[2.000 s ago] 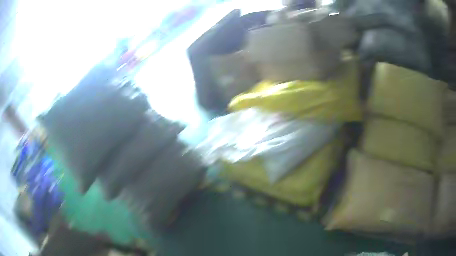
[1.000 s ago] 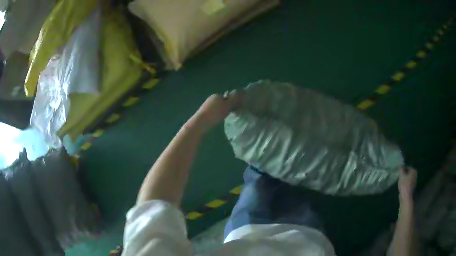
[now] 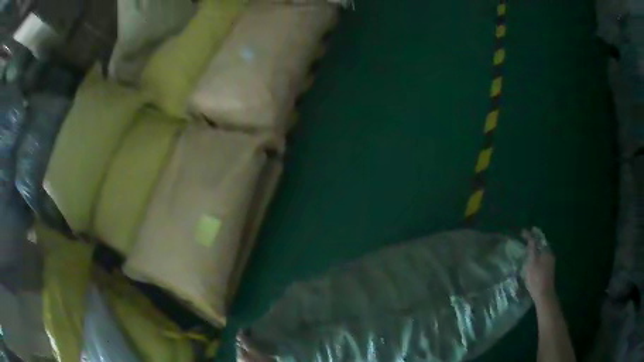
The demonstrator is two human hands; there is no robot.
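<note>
A large grey-green woven sack [image 3: 395, 304] lies across the lower part of the view, bulging, wrinkled and shiny in places, its lower side cut off by the frame. My right hand [image 3: 539, 269] grips its right end at the top corner. My left hand [image 3: 251, 350] is at its left end, mostly cut off by the bottom edge; its fingers are on the sack's end. Both hands are bare. The sack is held above the green floor.
Tan sacks [image 3: 191, 205] and yellowish sacks [image 3: 99, 152] are stacked on the left, one tan sack bearing a yellow label. Yellow-and-black tape [image 3: 491, 120] runs along the green floor [image 3: 381, 141]. A row of grey-green sacks [image 3: 630, 212] lines the right edge.
The view has turned right along the floor. The sack, still held at both ends, now sits lower in view. The tan sacks show more fully, and my left arm has mostly left the picture.
</note>
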